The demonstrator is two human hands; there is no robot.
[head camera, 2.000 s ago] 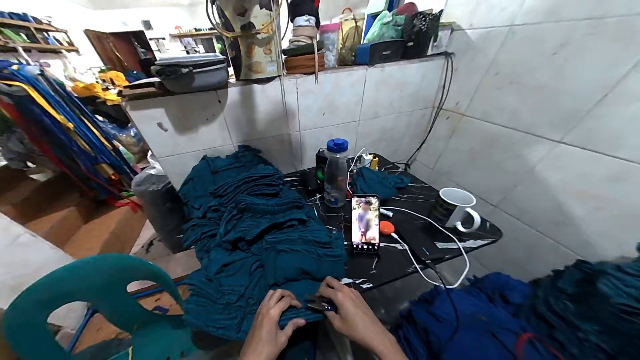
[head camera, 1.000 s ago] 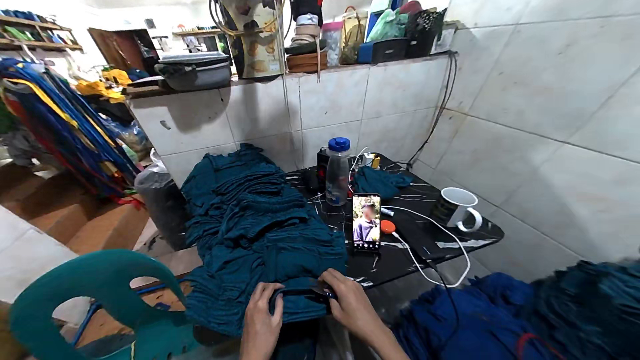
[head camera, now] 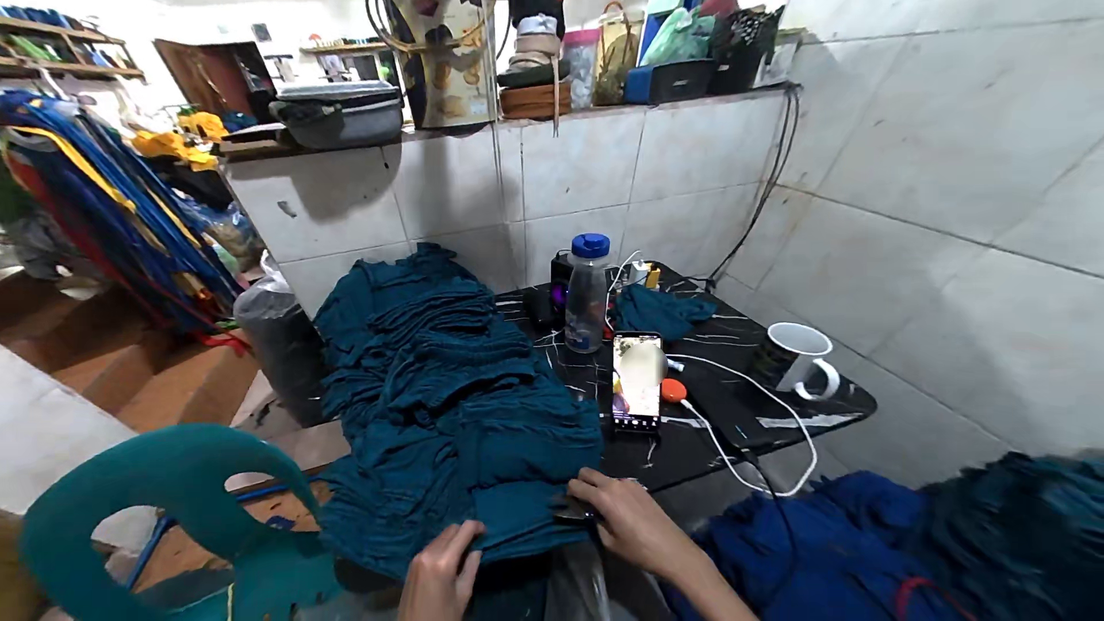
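Note:
A long pile of folded dark teal fabric pieces [head camera: 448, 371] covers the left part of the black table. At its near edge my left hand [head camera: 444, 569] touches the cloth, thumb and fingers bent over the front. My right hand [head camera: 617, 509] holds a small dark metal tool [head camera: 571, 509], seemingly thread snips, against the right end of the front piece; its blades are partly hidden. Right of the pile a lit phone [head camera: 636, 384] stands propped before a clear plastic bottle with a blue cap [head camera: 587, 297].
A mug [head camera: 789, 354], an orange round object [head camera: 674, 391] and white cables lie on the black marbled tabletop [head camera: 673, 453]. A green plastic chair [head camera: 164, 457] is at left, blue fabric [head camera: 828, 543] at lower right. A tiled wall [head camera: 578, 190] stands behind.
The dark band of cloth between my hands one second ago is no longer held up. My left hand now rests at the front edge of the pile; my right hand still has the tool.

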